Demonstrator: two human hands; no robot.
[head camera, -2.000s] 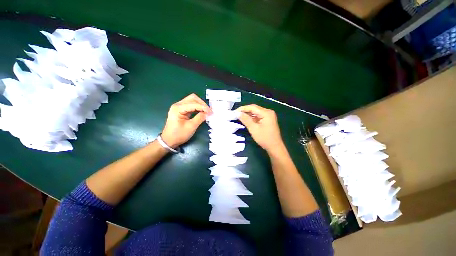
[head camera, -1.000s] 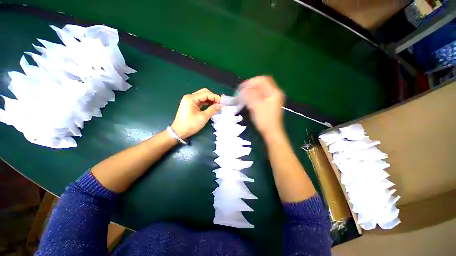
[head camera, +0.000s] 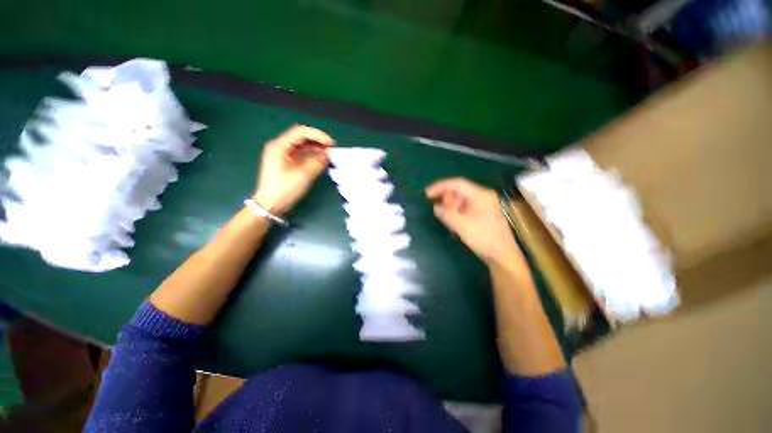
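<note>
A narrow row of overlapped white packets (head camera: 378, 228) lies upright on the dark green bench between my hands. My left hand (head camera: 294, 167) is at the row's top left corner, thumb and fingertips together on the edge of the top packet. My right hand (head camera: 468, 214) is off to the right of the row, fingers curled with the fingertips close together. Whether it holds a thin piece cannot be told in the blur. A wider, jagged stack of white packets (head camera: 97, 169) lies on the bench at the left.
An open brown carton (head camera: 707, 152) at the right holds packed white packets (head camera: 603, 237). A long gold-brown bundle (head camera: 550, 258) lies along the carton's near side. A dark seam (head camera: 339, 112) crosses the bench behind the row. Blue shows blurred at the top right.
My right hand has left the row's top and moved right and down. My left hand stays at the top left corner. The view has shifted and blurred.
</note>
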